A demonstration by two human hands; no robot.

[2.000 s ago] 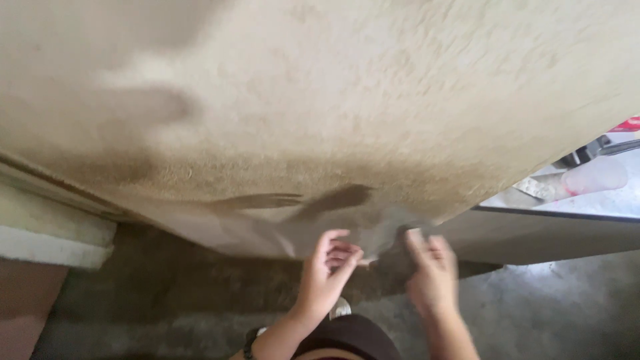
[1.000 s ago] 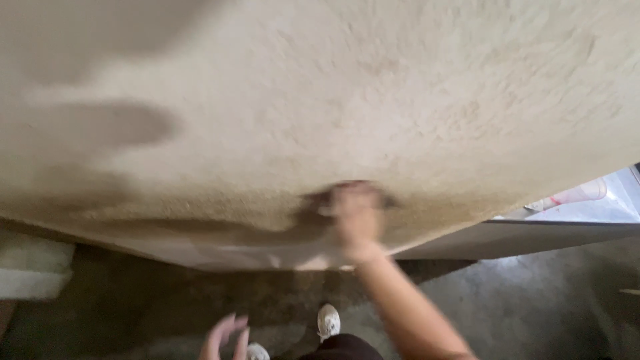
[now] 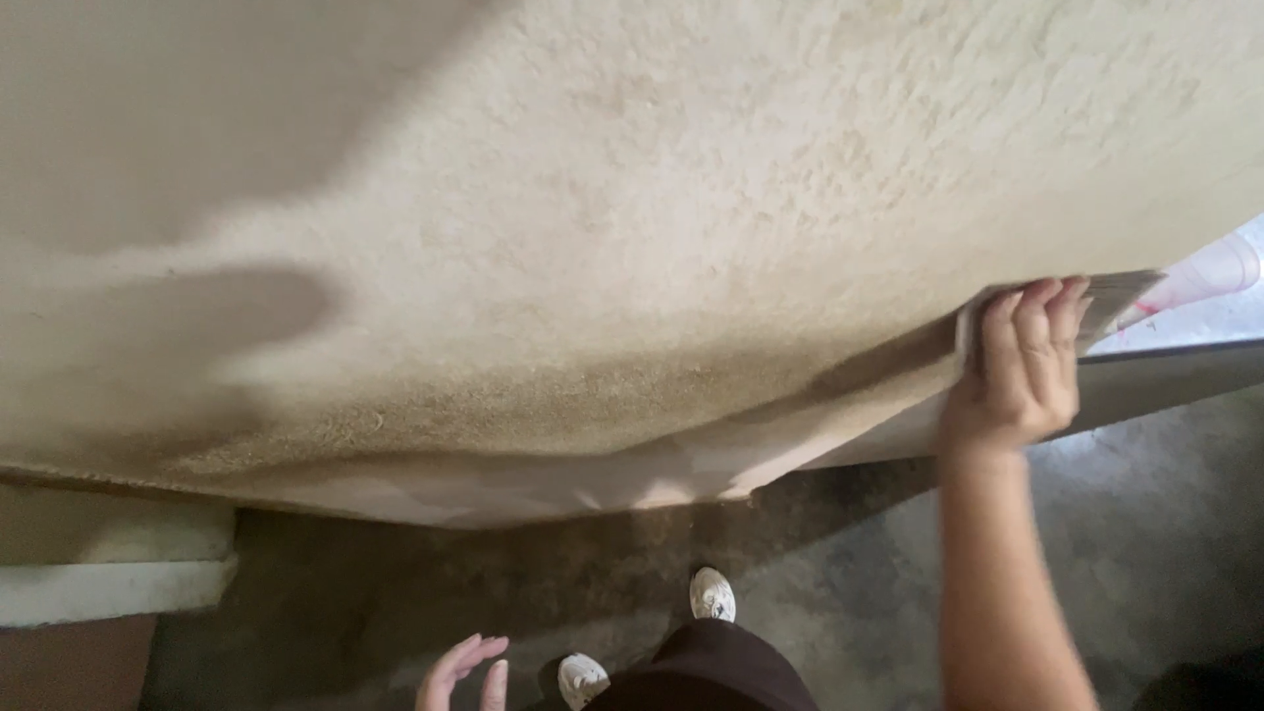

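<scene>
A cream, rough-textured wall (image 3: 612, 217) fills the upper view, with a browner, grainy band along its lower part. My right hand (image 3: 1027, 355) grips a flat greyish sheet, perhaps sandpaper or a folded cloth (image 3: 1121, 296), against the wall's right edge; the palm side is hidden. Low in the view my left hand (image 3: 469, 671) hangs away from the wall, fingers apart and holding nothing, partly cut off by the frame.
At the right, a ledge (image 3: 1195, 331) bears a translucent plastic item (image 3: 1210, 272) with red marks. A pale step-like block (image 3: 109, 592) juts out at the lower left. White shoes (image 3: 712, 594) stand on the dark concrete floor (image 3: 395, 592).
My right hand has moved right along the wall to its edge with the flat sheet. Two seconds ago both hands were close together; my left hand has since dropped low and away.
</scene>
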